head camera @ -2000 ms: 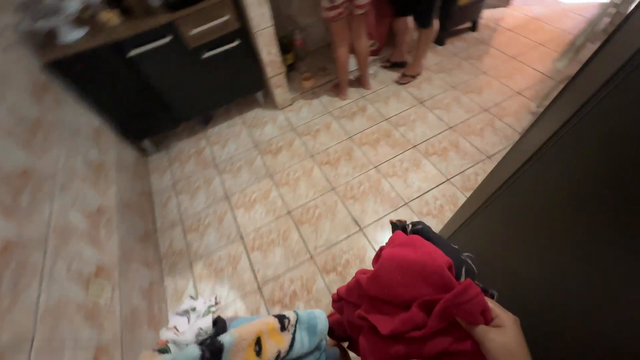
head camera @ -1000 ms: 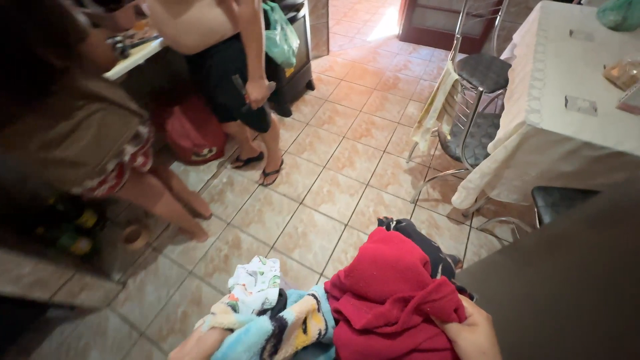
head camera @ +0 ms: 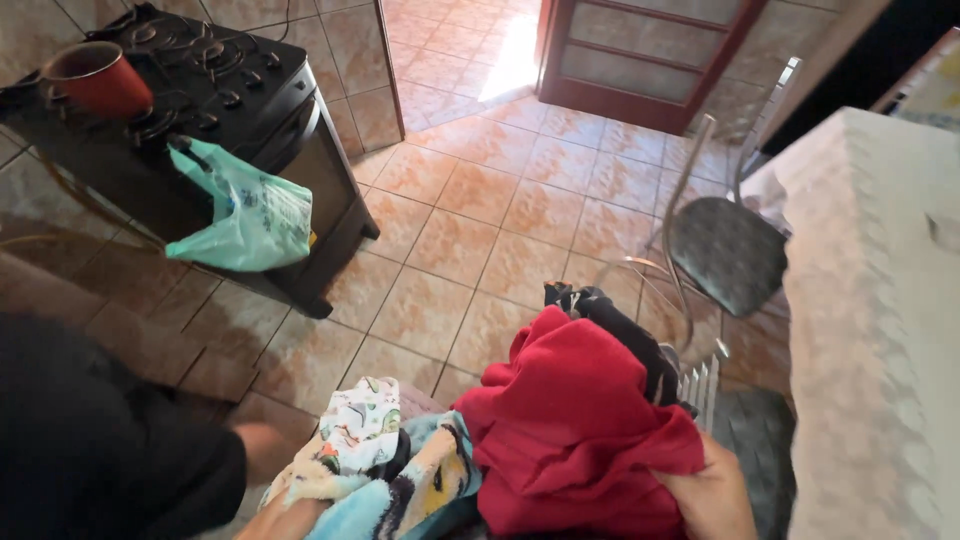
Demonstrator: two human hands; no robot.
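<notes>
A bundle of cloths fills the lower middle of the head view. My right hand [head camera: 712,487] grips a red cloth [head camera: 574,405] on the bundle's right side, its thumb over the fabric. Behind the red cloth, a black patterned fabric [head camera: 626,322] sticks out. On the left side, my left hand [head camera: 281,517] holds a fuzzy light-blue and yellow printed cloth [head camera: 382,502], with most of its fingers hidden beneath. A white printed cloth [head camera: 364,424] lies on top of that side.
At left, a black stove [head camera: 247,82] bears a red pot [head camera: 101,79], and a green plastic bag [head camera: 259,217] hangs from its front. A person in black [head camera: 112,442] is close at lower left. Right are metal chairs [head camera: 727,255] and a table with a white cloth [head camera: 877,337]. A reddish-brown door [head camera: 630,97] stands ahead.
The view has swung far to the right, from the dark cabinets towards the stove, doorway and table. Both hands still carry the bundle. The two people seen standing earlier are largely out of view.
</notes>
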